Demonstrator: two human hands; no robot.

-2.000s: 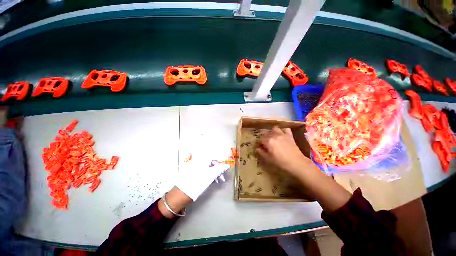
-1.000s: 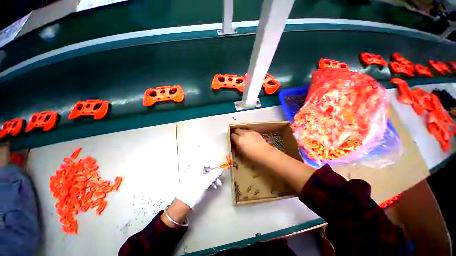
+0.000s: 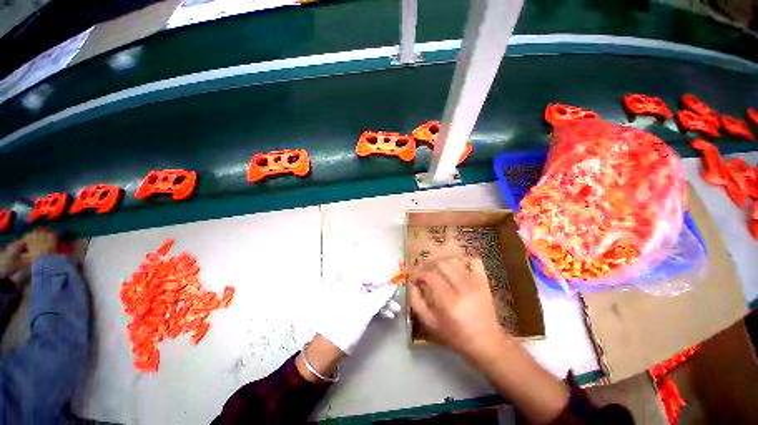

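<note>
My left hand, in a white glove, holds a small orange plastic part at its fingertips, beside the left wall of the cardboard tray. My bare right hand is over the left part of the shallow cardboard tray, its fingertips close to the orange part. Whether it pinches a dark bit is too small to tell. Many small dark metal bits lie in the tray. A pile of small orange parts lies on the white table at the left.
A clear bag of orange parts sits on a blue bin right of the tray, with cardboard beneath. Orange housings line the green belt behind a white post. Another person's sleeve is at far left. An open carton is lower right.
My right hand has moved from inside the tray to near my left fingertips. The view has shifted, and more of the neighbour's arms and hands shows at the left.
</note>
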